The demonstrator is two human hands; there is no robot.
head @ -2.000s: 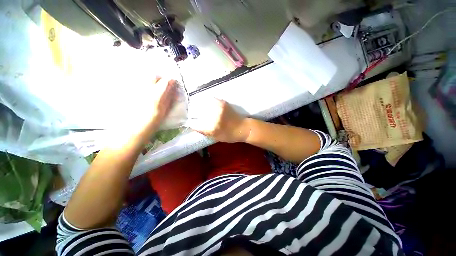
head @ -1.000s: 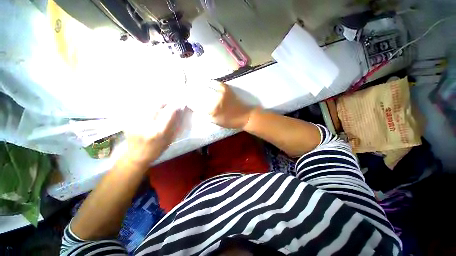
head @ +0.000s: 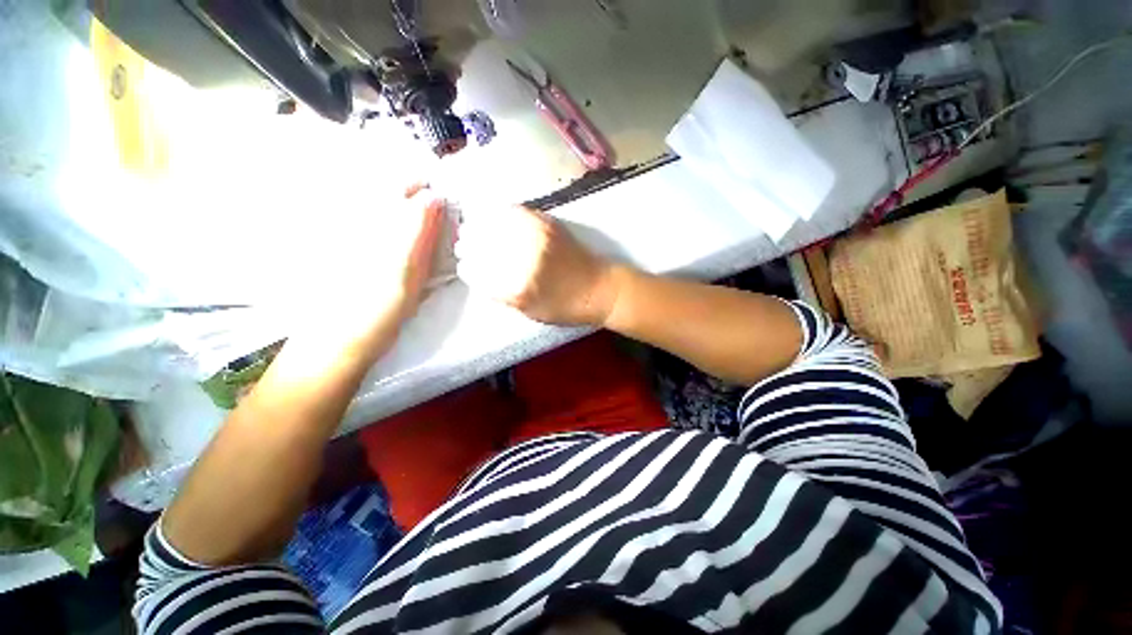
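Pale fabric (head: pixel 443 267) lies between my hands on the white machine table, mostly washed out by the lamp. A bit of green print fabric (head: pixel 236 380) shows beside my left forearm. My left hand (head: pixel 416 254) is at the left of the pale fabric, fingers pointing at the machine; glare hides its grip. My right hand (head: pixel 540 267) is curled at the fabric's right side, its fingertips overexposed. The needle area (head: pixel 437 124) of the sewing machine is just beyond both hands.
Pink-handled thread snips (head: pixel 571 124) and a white paper slip (head: pixel 755 155) lie right of the needle. A tan paper bag (head: pixel 937 292) hangs at the right. Green fabric (head: pixel 50 465) is piled at far left, under pale sheeting. A yellow patch (head: pixel 130 99) is at upper left.
Since one second ago, my left hand has moved up toward the needle, its fingers now pointing forward. My right hand stays close to the same place. The camera view has shifted slightly.
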